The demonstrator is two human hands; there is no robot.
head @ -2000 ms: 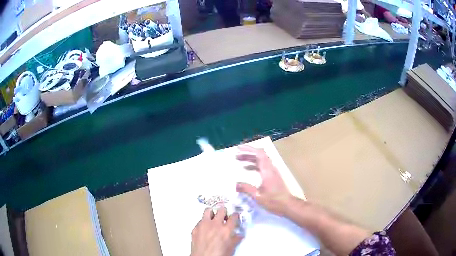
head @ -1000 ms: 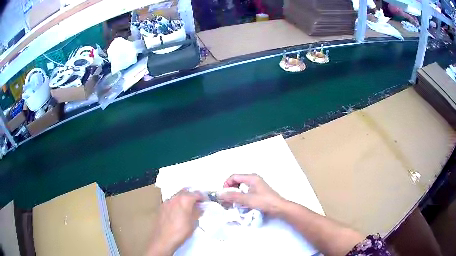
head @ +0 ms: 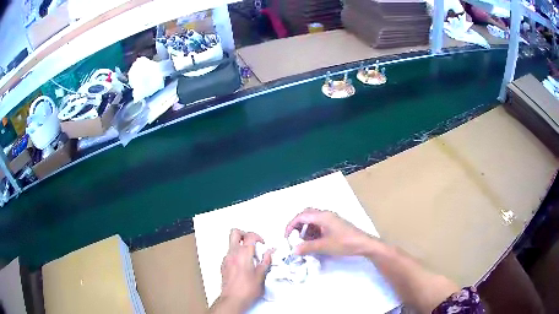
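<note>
A crumpled white paper bundle lies on the stack of white paper sheets in front of me. My left hand holds the bundle's left side with bent fingers. My right hand pinches paper at its upper right, thumb and fingers around a white fold. A small greyish bit shows between the hands; what is inside the paper is mostly hidden.
Two gold ornamental pieces with upright posts stand on the green conveyor belt beyond the bench. A tan sheet stack is at left. Brown cardboard covers the bench at right, with a small pale scrap.
The paper is gathered into a bundle around the piece that earlier lay exposed. My hands have moved slightly apart. The gold pieces on the belt have shifted a little left.
</note>
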